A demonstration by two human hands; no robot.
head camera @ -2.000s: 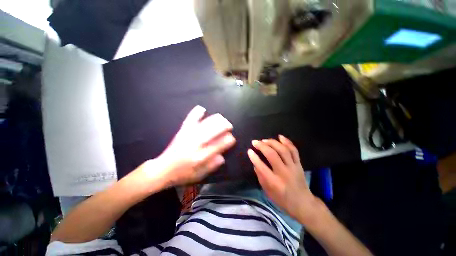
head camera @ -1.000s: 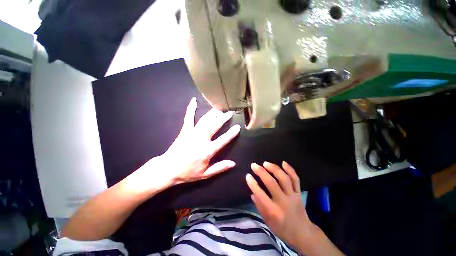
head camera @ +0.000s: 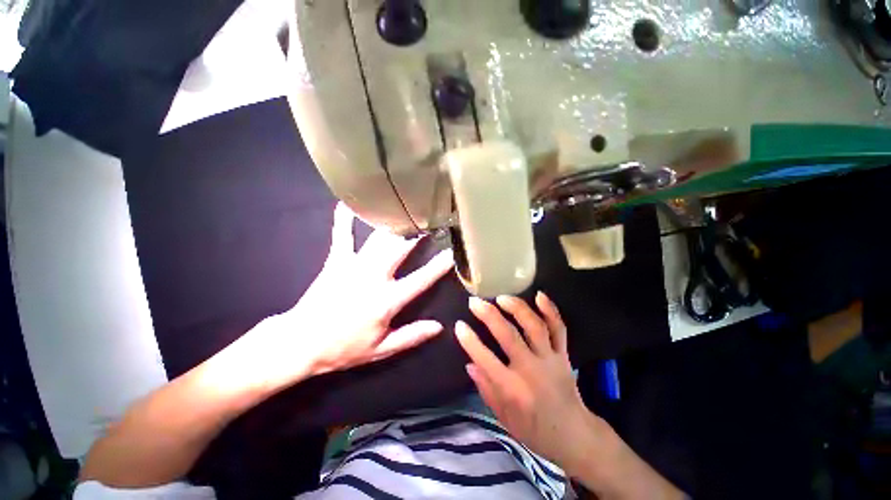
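A large flat black cloth panel (head camera: 225, 205) lies on the white table under the sewing machine head (head camera: 547, 98). My left hand (head camera: 357, 303) lies on the panel with fingers spread, its fingertips close to the machine's needle area. My right hand (head camera: 523, 366) rests on the panel to the right and nearer my body, fingers slightly apart and holding nothing. The cream take-up guard (head camera: 496, 220) hangs in front of the machine. The needle and presser foot are hidden behind the machine head and guard.
Black-handled scissors (head camera: 711, 283) lie right of the panel. Dark crumpled cloth (head camera: 88, 68) lies at the far left. The white table edge (head camera: 83, 283) curves down the left. My striped top (head camera: 440, 459) is below the panel.
The machine head looms larger and shows more of its top. My left hand has spread its fingers and lies flatter by the needle area. My right hand stays on the panel.
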